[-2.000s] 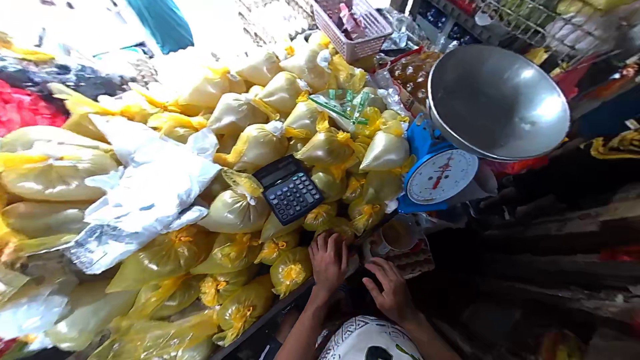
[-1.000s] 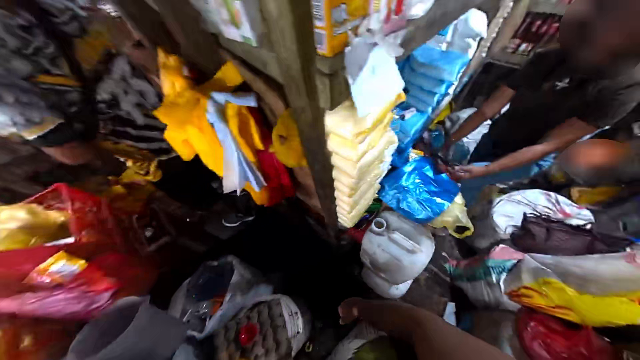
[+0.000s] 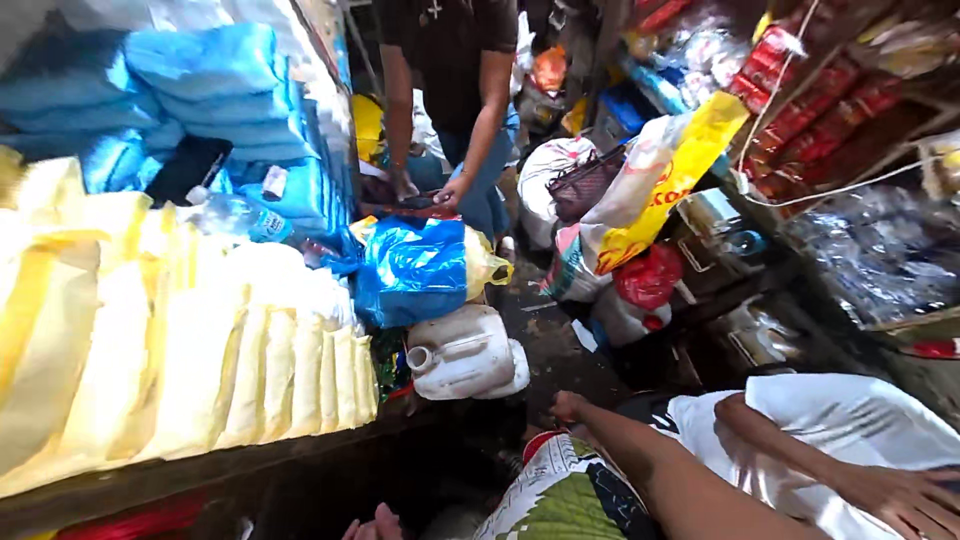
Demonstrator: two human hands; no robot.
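Note:
Cut off by the bottom edge, my left hand (image 3: 373, 526) shows only some fingers; whether it holds anything is hidden. My right hand (image 3: 570, 407) reaches forward from the lower right, fingers bent, over the dark floor just right of a white plastic jug (image 3: 465, 352). Its grip cannot be made out. Beyond the jug lies a blue plastic bag (image 3: 411, 270) with a pale yellow bag at its right end. Stacked pale yellow packs (image 3: 285, 375) fill the left side, and a clear plastic bottle (image 3: 244, 217) lies between them and blue packs (image 3: 210, 64).
A person in dark clothing (image 3: 457, 45) stands ahead, both hands around a small dark object. At lower right, another person's hand (image 3: 885, 487) rests on white cloth. Sacks, a red plastic bag (image 3: 649, 276) and boxes line the right. A white cord (image 3: 832, 196) hangs there.
The view has swung far from the yellow bags and scale, now facing along the aisle. My hands, earlier close together beside the bags, are now apart. The jug and stacked packs appear nearer.

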